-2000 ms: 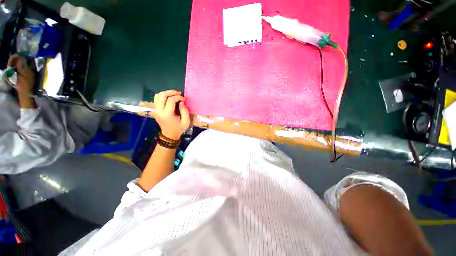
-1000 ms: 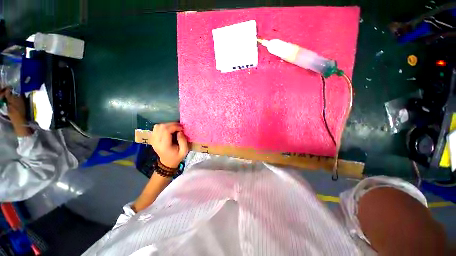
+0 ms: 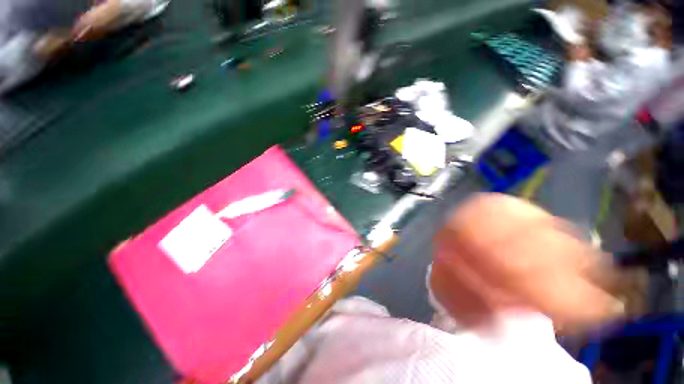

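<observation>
The view is tilted and blurred. A white dispensing syringe (image 3: pixel 259 203) lies on the pink-red foam mat (image 3: pixel 262 285), its front end at a pad of white paper (image 3: pixel 195 238). No hand touches them. My left hand is not in view. A large blurred bare part of my right arm (image 3: pixel 510 255) shows at right, beyond the bench edge, above a white sleeve. Its far end is smeared, so I cannot make out my right hand's fingers or whether it holds anything.
A brown strip (image 3: pixel 319 307) runs along the bench edge. Dark equipment (image 3: pixel 386 142) with a red light, papers and plastic stands beyond the mat. Further right are a tray (image 3: pixel 525 60) with rows of teal parts, a blue frame (image 3: pixel 514 159) and people in white. Another person's arms show top left.
The view has swung right and tilted. My left hand has left the picture. My right arm shows higher in the picture. The syringe and paper still lie on the mat.
</observation>
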